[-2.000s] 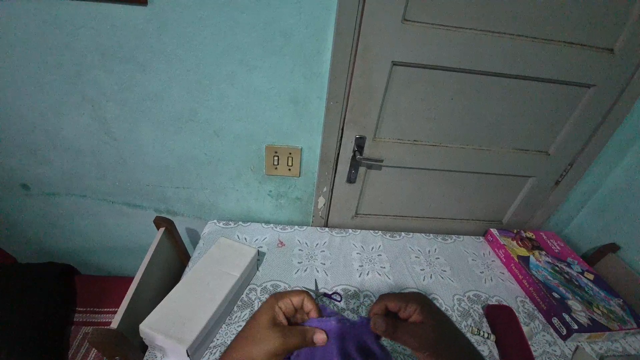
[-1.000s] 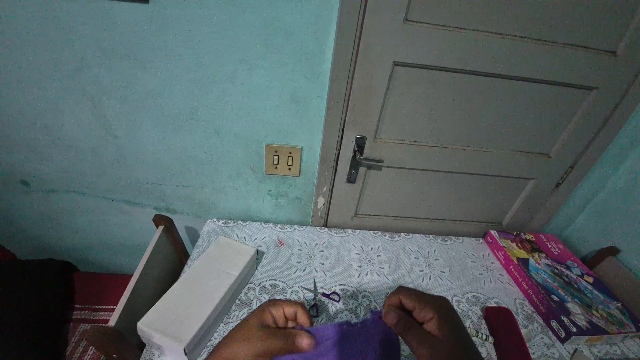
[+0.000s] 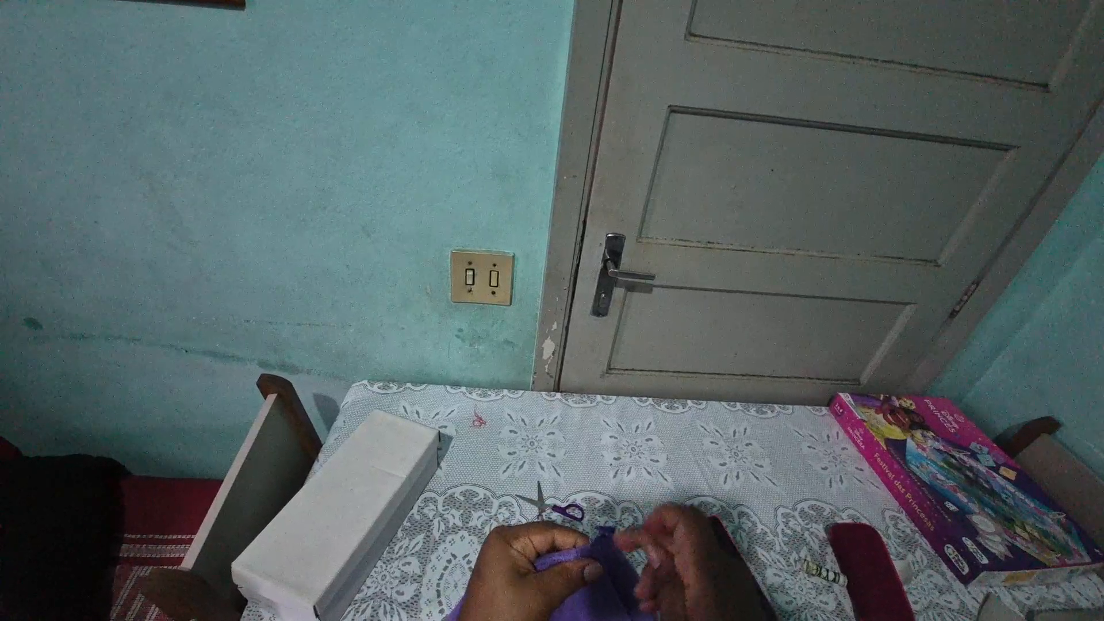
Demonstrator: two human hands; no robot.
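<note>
My left hand (image 3: 530,569) pinches the edge of a purple cloth (image 3: 599,586) between thumb and forefinger, low in the middle of the head view. Close beside it on the right, my right hand (image 3: 681,561) has its fingers bent at the cloth's upper edge; they are blurred, and whether they grip it I cannot tell. Just beyond my left hand a pair of scissors with purple handles (image 3: 565,511) lies on the lace tablecloth, blades apart and partly hidden. The lower part of the cloth is out of view.
A long white cardboard box (image 3: 345,509) lies on the left of the lace-covered table (image 3: 634,448). At the right are a pink boxed game (image 3: 966,483), a dark red case (image 3: 867,569) and a small patterned roll (image 3: 824,572). Chairs (image 3: 250,483) flank the table. A grey door stands behind.
The purple cloth was spread between both hands one second ago; now it is bunched more at my left hand. My right hand has turned, its fingers now pointing left toward the cloth's edge.
</note>
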